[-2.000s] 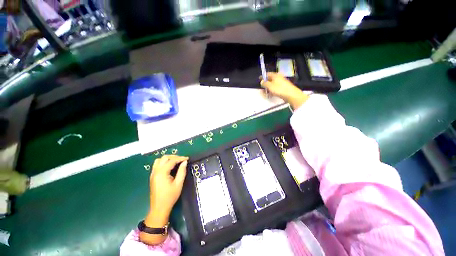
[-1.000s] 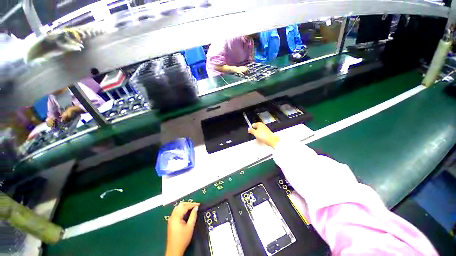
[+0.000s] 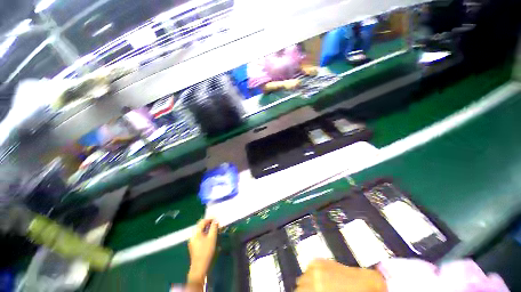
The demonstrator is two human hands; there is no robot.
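The frame is blurred. A black foam tray [image 3: 451, 245] holds several phone housings [image 3: 311, 248] with white lower areas and small rings at their upper ends. My left hand [image 3: 201, 248] is at the tray's left, with a small gap between thumb and finger and nothing visible in it. My right hand [image 3: 340, 278] is over the tray's near edge, cut off by the bottom of the frame; its fingertips are hidden. A thin pale stick or strip [image 3: 313, 195] lies beyond the tray. Small yellowish rings [image 3: 264, 214] lie near it.
A blue bin [image 3: 219, 183] with clear plastic stands on a white board [image 3: 297, 177]. Behind is a second black tray [image 3: 280, 154] with two phone housings at its right. A yellow-wrapped post [image 3: 68, 242] is at left. A person in pink [image 3: 280, 71] works across the bench.
My right hand has moved back from the rear tray to the near tray, uncovering the rightmost housing. The pale stick now lies beyond the near tray. The view has shifted and blurred.
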